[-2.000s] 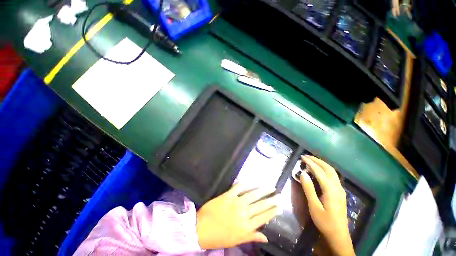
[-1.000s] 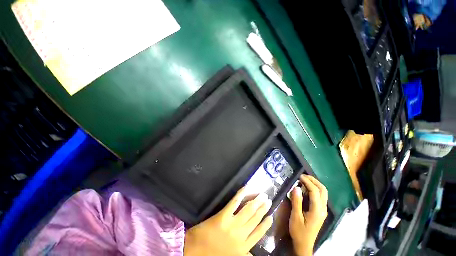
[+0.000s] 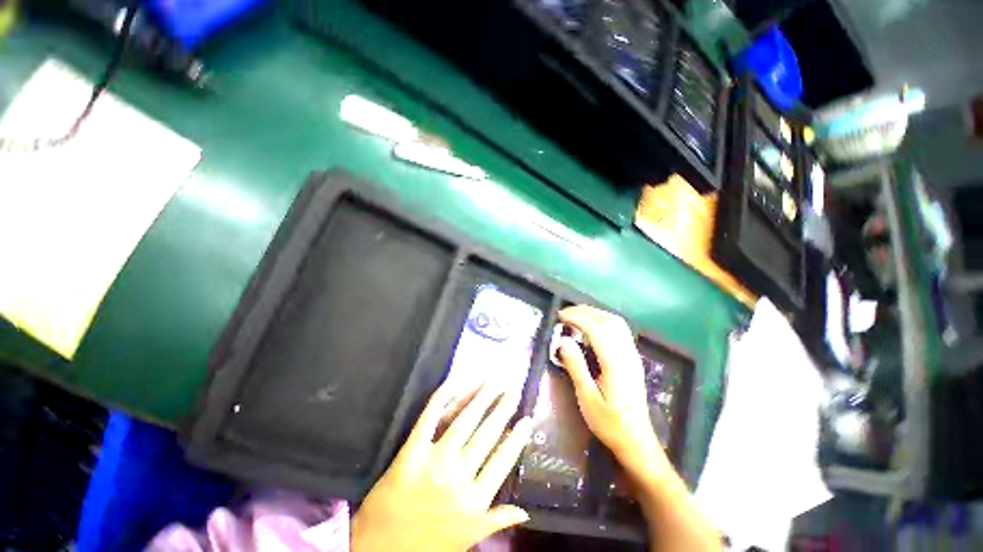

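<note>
The black foam tray [image 3: 323, 345] lies on the green bench. One phone unit [image 3: 499, 340] sits in a middle slot, with its camera cluster up and a bright, shiny back. My left hand [image 3: 442, 485] lies flat over its lower part, fingers spread. A second phone unit [image 3: 555, 442] sits in the slot to its right. My right hand [image 3: 612, 394] has thumb and fingers around its camera end, on the white camera module [image 3: 563, 343]. Another dark unit [image 3: 660, 394] shows in the rightmost slot, partly behind my right forearm. The wide left slot is empty.
White-handled tools [image 3: 437, 159] and a thin rod [image 3: 555, 229] lie beyond the tray. Loaded foam trays [image 3: 636, 65] stand farther back. Paper sheets [image 3: 765, 410] lie right, a paper sheet [image 3: 81, 205] left. A side tray [image 3: 760, 205] stands by an orange-brown board [image 3: 679, 221]. A blue bin [image 3: 151, 485] is lower left.
The camera view has swung and shifted, so the tray shows in a different place and tilt. Both hands stay on the same two phones, with only small finger shifts.
</note>
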